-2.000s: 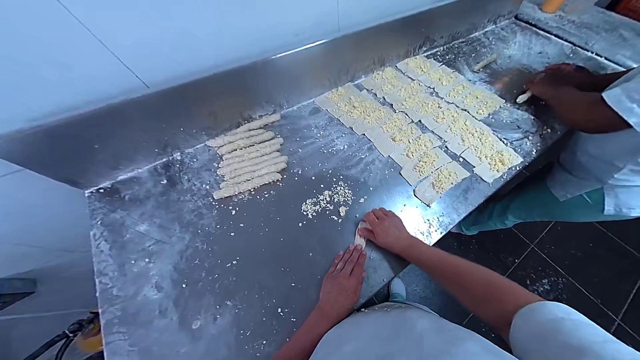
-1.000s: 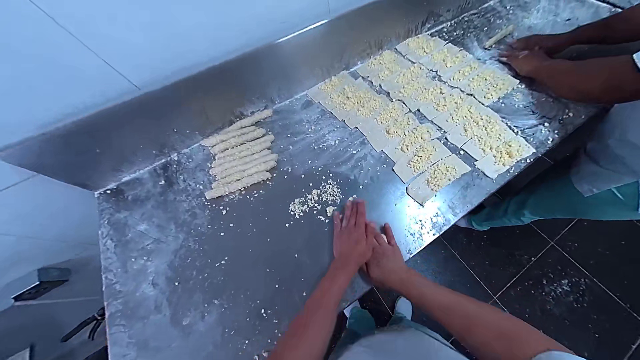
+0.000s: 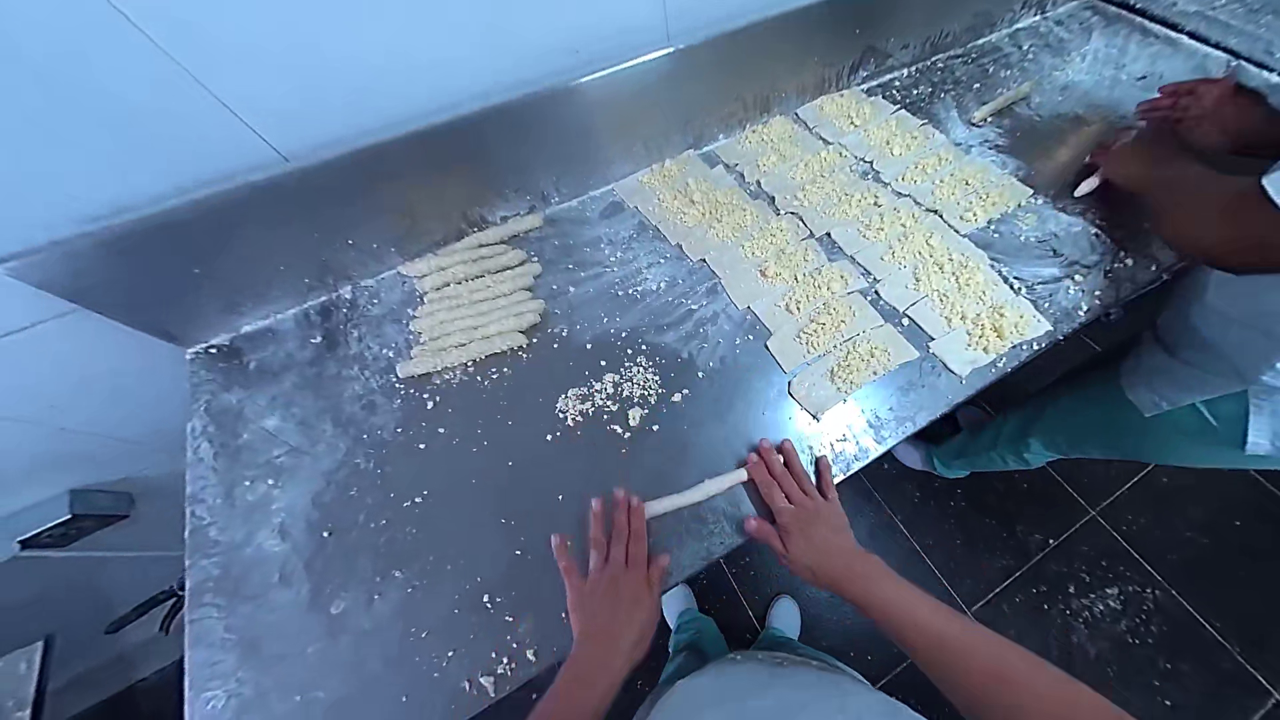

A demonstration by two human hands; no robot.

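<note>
A thin dough roll (image 3: 698, 493) lies on the floured steel worktop (image 3: 300, 500) near its front edge. On its left end rests my left hand (image 3: 612, 580), palm down with fingers spread. My right hand (image 3: 800, 515) lies flat over the roll's right end, fingers apart. Crumbs of grated filling (image 3: 612, 392) are scattered just beyond the roll. Several finished dough rolls (image 3: 470, 295) are stacked side by side at the back left. To the right, overlapping dough pieces (image 3: 825, 385) topped with crumbly filling lie in rows.
At the far right a co-worker's hands (image 3: 1130, 160) press on the worktop around a small dough roll, its tip showing. Another dough roll (image 3: 1002, 102) lies behind them. A steel backsplash (image 3: 400, 200) runs along the wall. Black pliers-like handles (image 3: 145, 608) show at the lower left.
My hands, close together and overlapping one second ago, have moved apart. The dough roll between them now shows and is longer than the piece seen two seconds ago.
</note>
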